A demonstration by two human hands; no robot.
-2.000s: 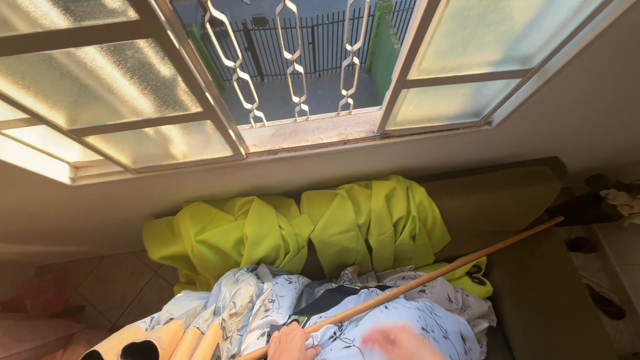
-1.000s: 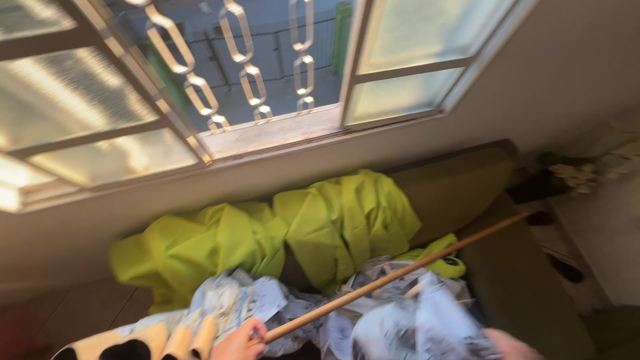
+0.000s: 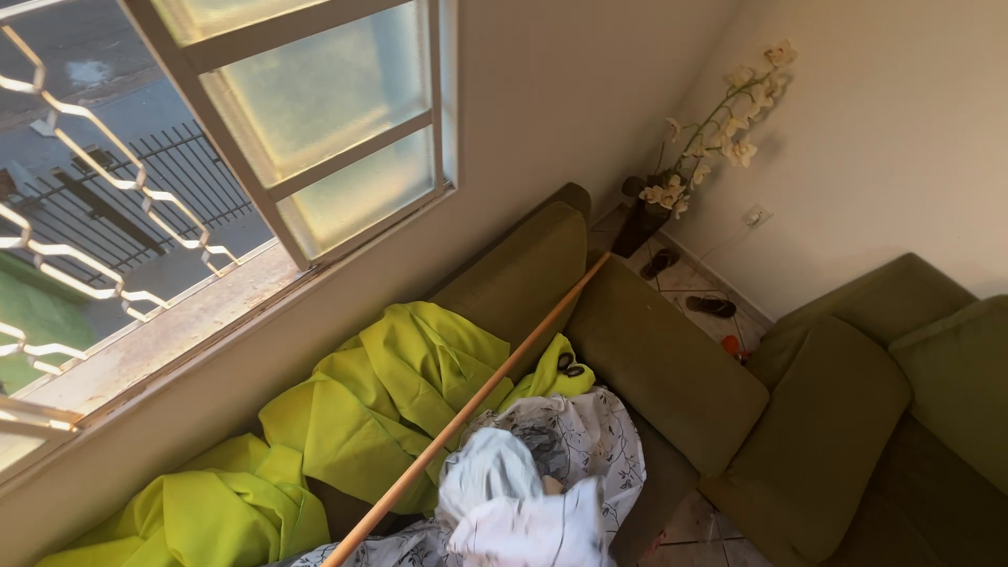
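Note:
Neither of my hands shows in the head view. A wooden pole (image 3: 461,417) runs diagonally from the bottom edge up to the seam between the sofa cushions; its near end is out of view. Below and right of it lies a bunched white fabric with a dark leafy print (image 3: 622,441), with a blurred pale cloth (image 3: 492,472) over it. Bright yellow-green fabric (image 3: 394,378) is heaped along the sofa back, partly under the pole. Dark-handled scissors (image 3: 568,365) rest on a fold of it.
The green sofa (image 3: 661,354) turns the corner toward more cushions (image 3: 819,425) at right. Behind it stand a dark vase (image 3: 639,227) with white orchids and sandals (image 3: 711,305) on the tiled floor. An open window with a metal grille (image 3: 118,181) is at left.
The view has swung right, toward the orchids and the sofa corner. Both hands, visible earlier at the bottom, one of them on the pole, are out of view.

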